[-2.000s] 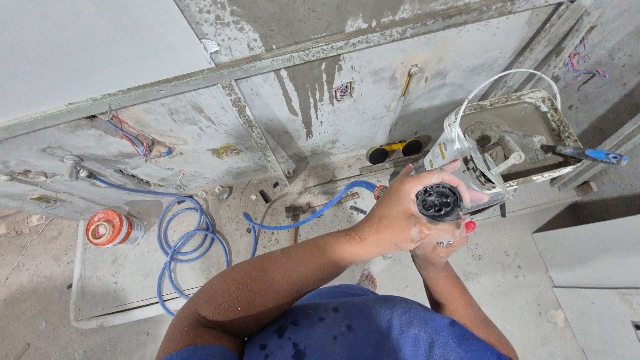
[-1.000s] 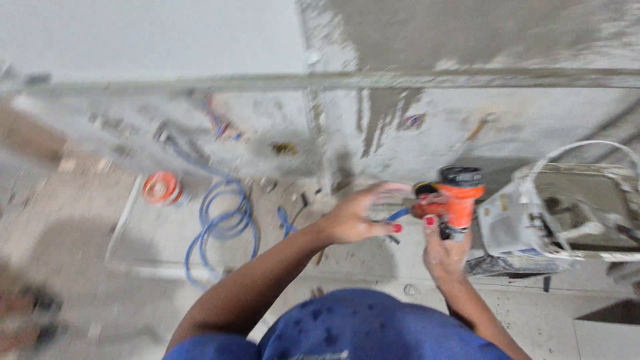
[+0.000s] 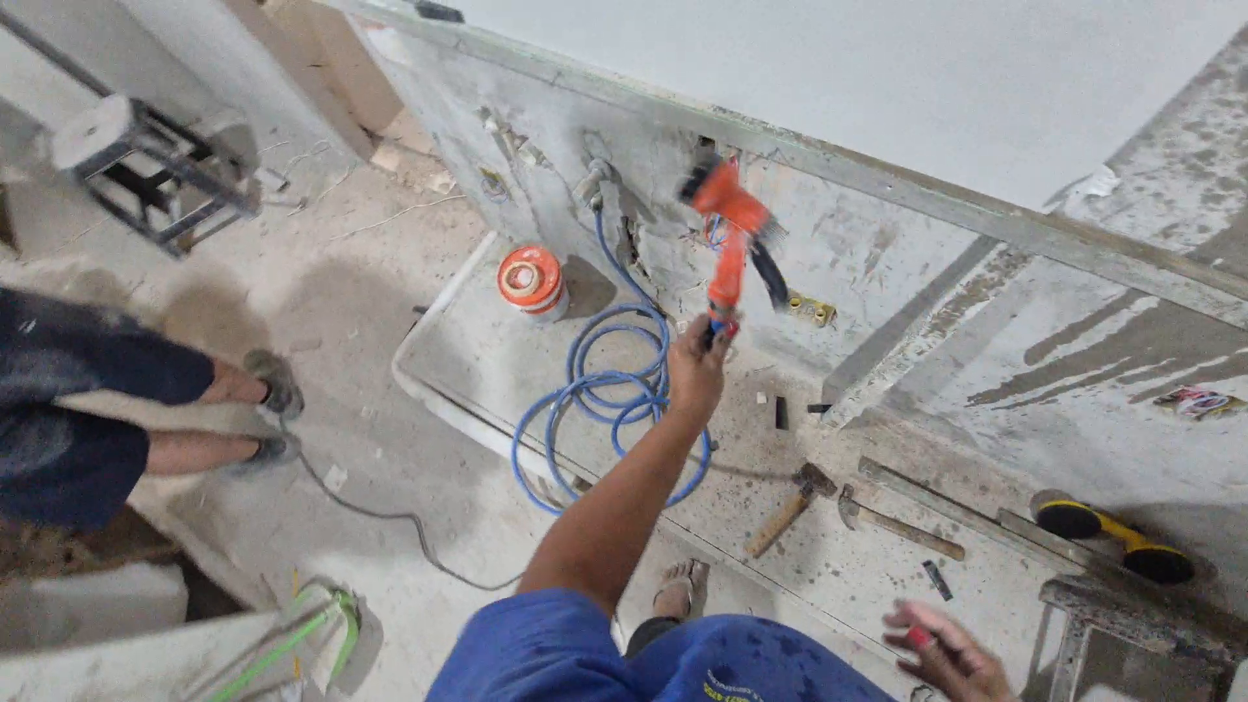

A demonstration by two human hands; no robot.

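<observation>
My left hand (image 3: 697, 375) is raised toward the wall and grips an orange and black hose spray nozzle (image 3: 729, 219) near its hose end; the nozzle is somewhat blurred. A blue hose (image 3: 585, 385) lies in loops below that hand and runs up to a fitting (image 3: 595, 185) at the wall. At the lower right, my right hand (image 3: 946, 648) is apart from the nozzle, holding nothing, with its fingers partly curled. Between the hands, a hammer with a wooden handle (image 3: 785, 517) and a second hammer (image 3: 902, 526) lie on the grey surface below the wall.
An orange-lidded bucket with a tape roll on it (image 3: 531, 283) stands left of the hose. A person in dark shorts (image 3: 97, 400) stands at the left, near a stool (image 3: 146, 166) and a dark cable (image 3: 419, 531). A yellow-and-black double suction cup lifter (image 3: 1111, 536) lies at the right.
The nozzle was near my two hands beside the mortar bucket; now my left hand alone holds it out toward the wall, and my right hand has let go. The view has swung left.
</observation>
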